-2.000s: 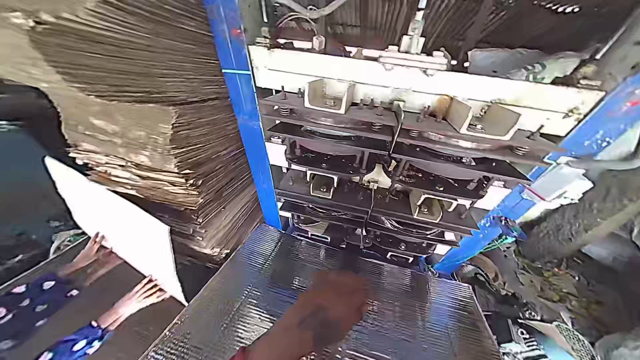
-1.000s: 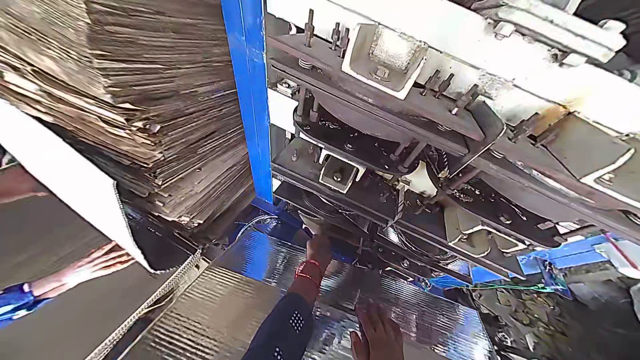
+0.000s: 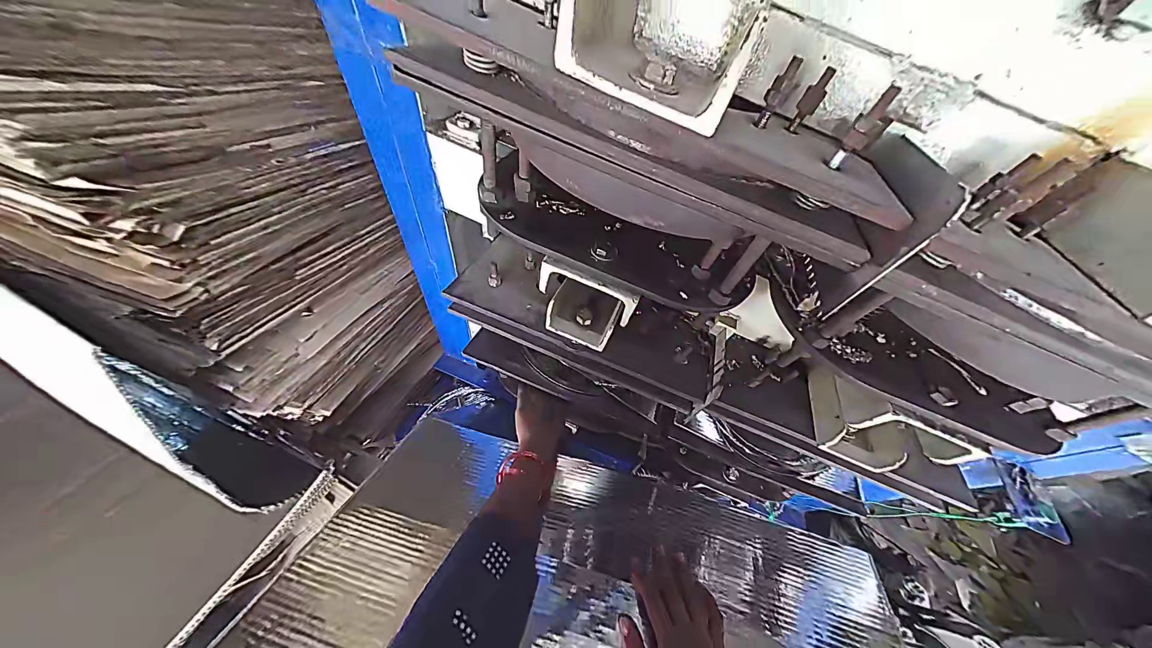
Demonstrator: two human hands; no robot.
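My left hand [image 3: 538, 421], below a dark sleeve and a red wrist band, reaches into the gap under the lower metal plates [image 3: 576, 378] of a press-like machine. Its fingers are hidden there, so any grip is out of sight. Nearer to me, my right hand [image 3: 675, 603] is spread palm down at the silvery ribbed surface [image 3: 378, 549], with nothing seen in it. Above my left hand are stacked dark plates with bolts, a bracket [image 3: 583, 310] and a round-edged black plate [image 3: 612, 243].
A tall stack of brown paper or cardboard sheets [image 3: 270, 243] leans at the left, beside the machine's blue frame post [image 3: 387, 153]. A large pale-edged sheet [image 3: 81, 504] fills the lower left. Debris [image 3: 990, 576] and a green cord [image 3: 972, 517] lie at the lower right.
My left hand has gone from above the silvery surface into the machine's lower gap. My right hand has come into view. A co-worker's hands at the left have left view. The view is closer to the machine.
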